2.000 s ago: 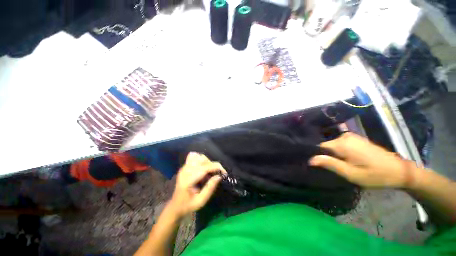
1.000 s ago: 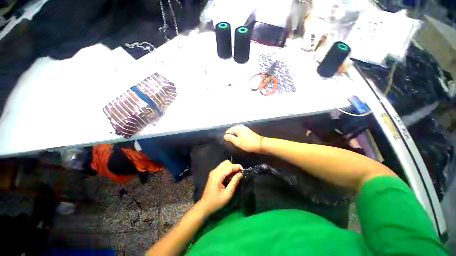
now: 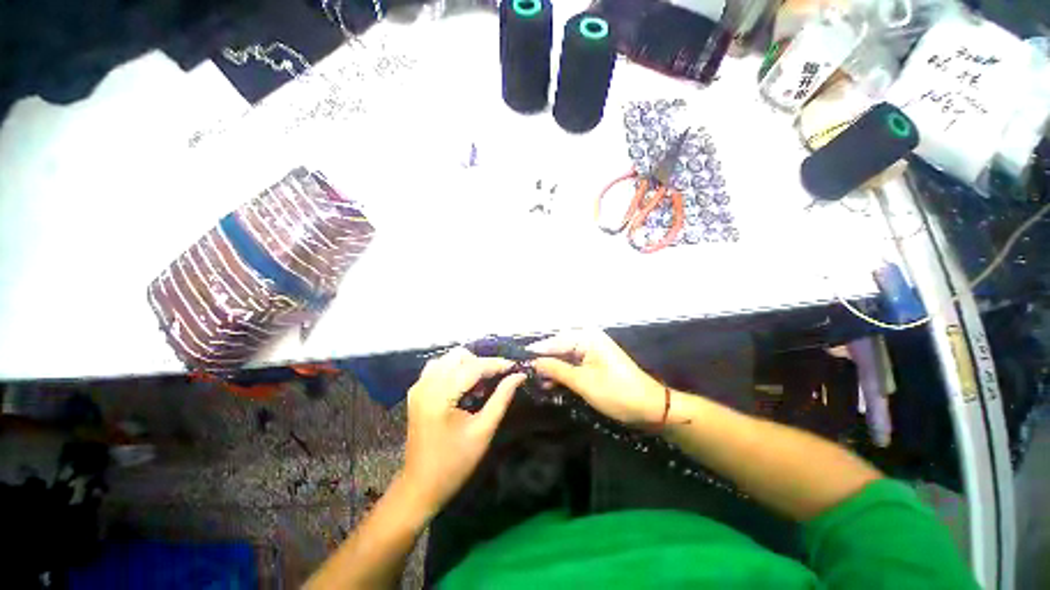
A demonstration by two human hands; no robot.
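A black garment (image 3: 553, 461) lies on my lap below the table edge, with a thin shiny beaded or chain trim (image 3: 622, 436) running along it to the lower right. My left hand (image 3: 455, 415) pinches the garment's edge between thumb and fingertips. My right hand (image 3: 593, 375) is right beside it, fingertips pinched at the same spot on the cloth and trim. The fingertips of both hands almost touch. A needle or thread is too fine to make out.
On the white table (image 3: 438, 254) are a striped pouch (image 3: 259, 271), orange-handled scissors (image 3: 654, 207) on a sheet of dark round studs (image 3: 708, 202), black thread cones (image 3: 584, 75), a metal chain (image 3: 265, 55) and plastic bags (image 3: 961, 92). A metal rail (image 3: 961, 357) runs at the right.
My right hand has come from the far right of the cloth, past a spot near the table edge, to my left hand's fingertips. The view has shifted and is closer to the table.
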